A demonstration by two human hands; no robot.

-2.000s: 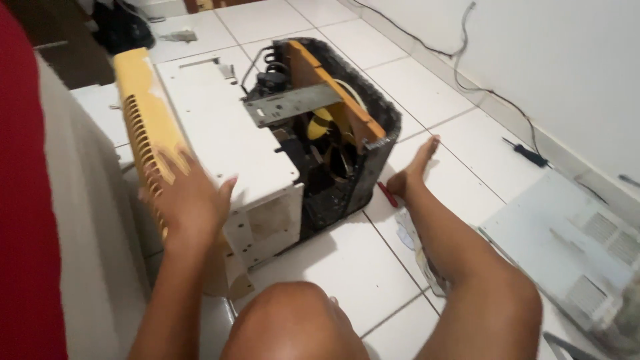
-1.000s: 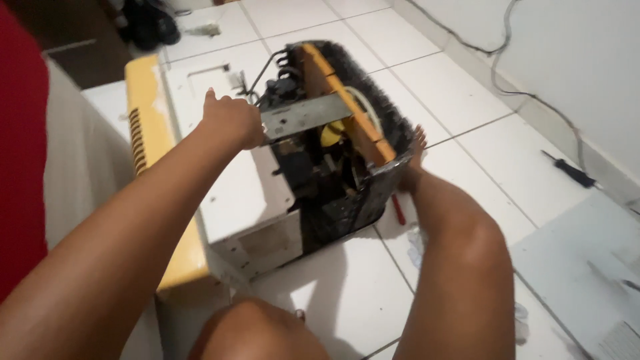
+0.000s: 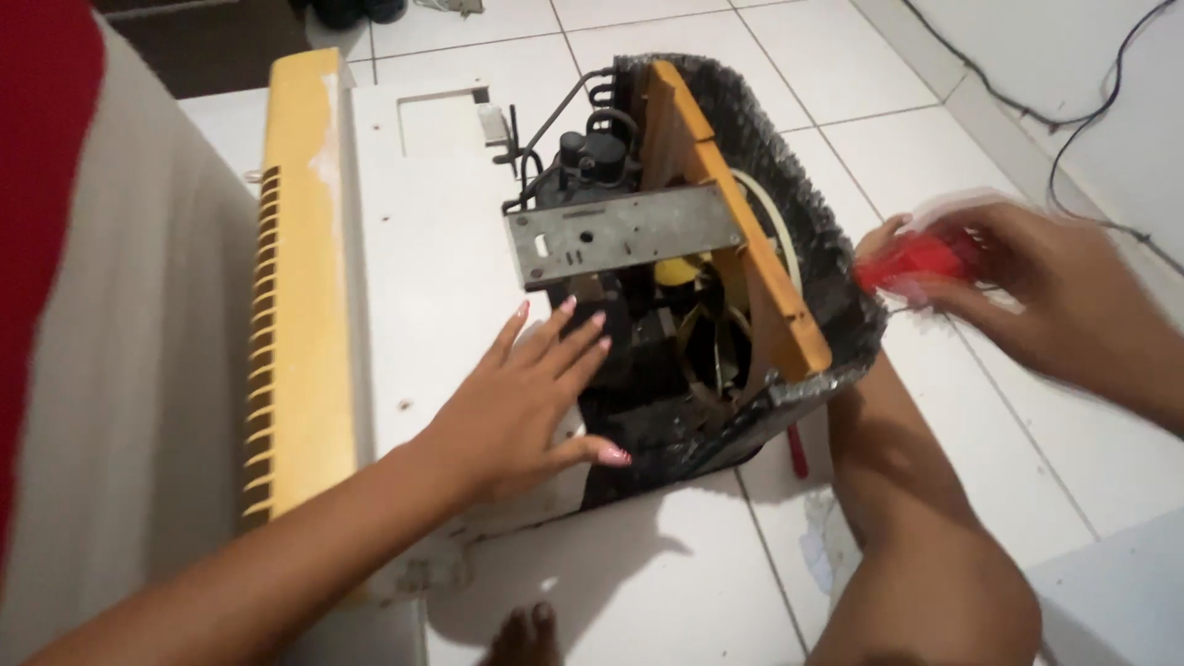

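An opened window air conditioner (image 3: 435,231) lies on the floor, with its yellowed front grille (image 3: 310,277) at the left. My left hand (image 3: 518,407) rests with spread fingers on the white casing's edge, beside the dark interior. Across the opening runs a metal bracket (image 3: 629,236), between the compressor (image 3: 592,159) and the yellow fan (image 3: 683,271), up to an orange-brown panel (image 3: 740,222). My right hand (image 3: 1045,287), blurred, is right of the finned coil (image 3: 823,222) and holds a red object (image 3: 920,262), possibly a screwdriver handle; its tip cannot be made out.
A red-handled tool (image 3: 797,451) lies on the tiles by the unit's near right corner. A dark cable (image 3: 1064,120) runs along the right wall. My bent leg (image 3: 925,518) is at the right, near a pale panel (image 3: 1119,592). A fabric-covered edge (image 3: 139,324) stands left.
My left hand has moved from the bracket's left end down to the casing's near edge, its fingers now spread. My right hand has come into view at the right with a red object.
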